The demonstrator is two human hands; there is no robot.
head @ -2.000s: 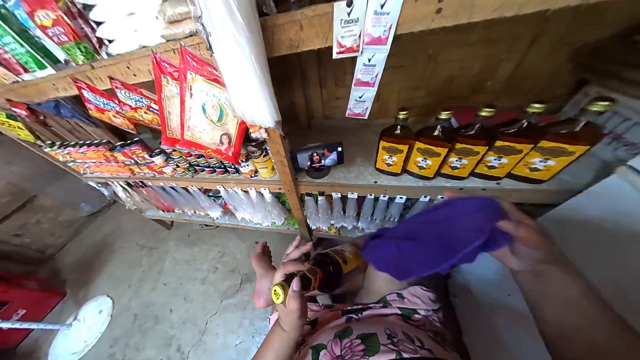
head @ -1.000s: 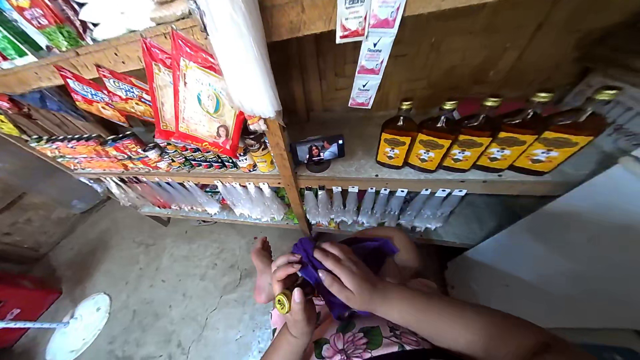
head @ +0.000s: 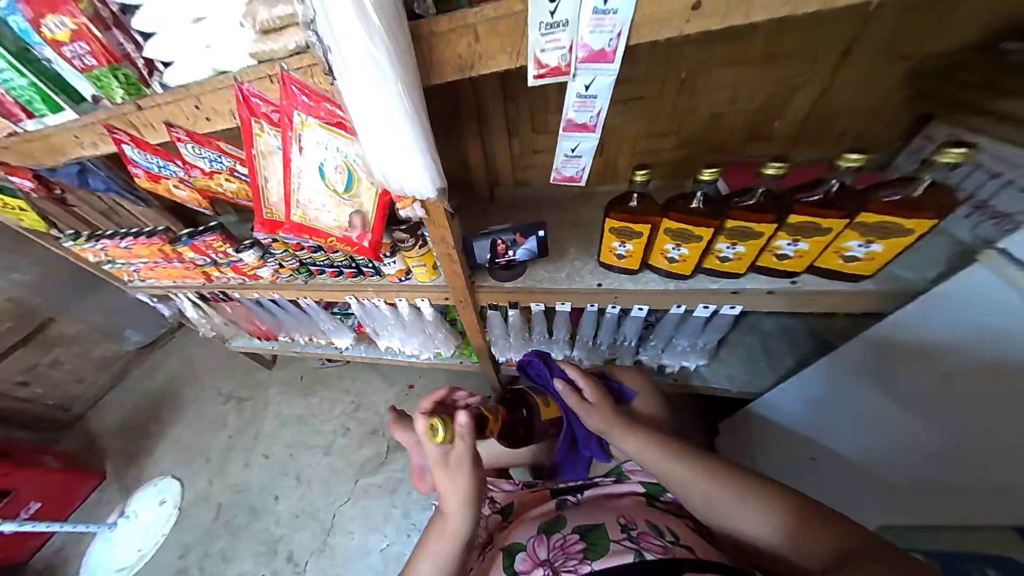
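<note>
My left hand (head: 452,440) grips a brown glass bottle (head: 520,418) by its neck, with the yellow cap toward me and the bottle lying tilted above my lap. A purple cloth (head: 572,424) is in my right hand (head: 592,400), pressed against the base end of the bottle and partly hiding its yellow label. Below the cloth is my pink floral garment. Several similar full bottles (head: 724,240) with yellow labels stand in a row on the wooden shelf in front of me.
A phone (head: 508,246) showing a video leans on the shelf beside the wooden post (head: 456,288). Small plastic bags (head: 588,332) hang under the shelf edge. Cans (head: 216,248) and red packets (head: 332,176) are at the left. A white panel (head: 896,400) stands at right, a round white plate (head: 136,528) at lower left.
The purple cloth was held out to the right of the bottle, then brought over it and bunched around it. Now the cloth is at the base end, with more of the bottle showing than one second ago.
</note>
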